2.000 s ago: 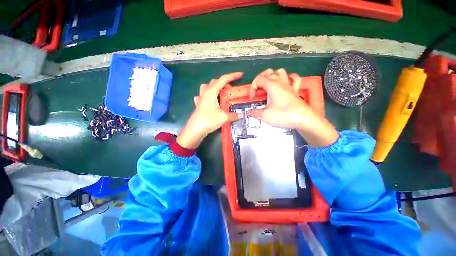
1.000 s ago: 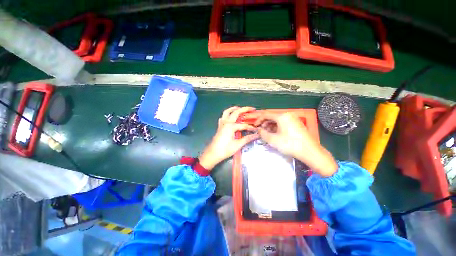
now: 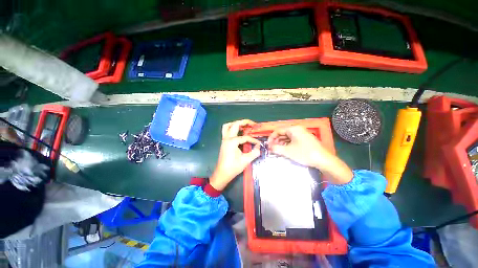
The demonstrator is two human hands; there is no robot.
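Note:
A tablet unit (image 3: 285, 201) with a large silver-white area lies in a red-orange frame (image 3: 293, 246) in front of me. My left hand (image 3: 234, 154) is over the frame's far left corner, thumb and forefinger close together at the tablet's far end. My right hand (image 3: 299, 148) is beside it over the same end, fingertips pinched together near my left fingertips. Whether either hand holds a small part is too small to tell. The fingers hide much of the circuitry at the far end.
A blue bin (image 3: 178, 121) with white parts and a dark pile of small components (image 3: 144, 146) are at left. A round screw dish (image 3: 357, 121), yellow screwdriver (image 3: 402, 149) and stacked red frames (image 3: 445, 152) are at right. Framed tablets (image 3: 275, 36) lie on the belt. A person's dark-clad part (image 3: 21, 183) is at far left.
The view has shifted, showing more of the belt. My hands stay at the tablet's far end with fingers slightly repositioned. A person's dark-clad part has come into view at far left.

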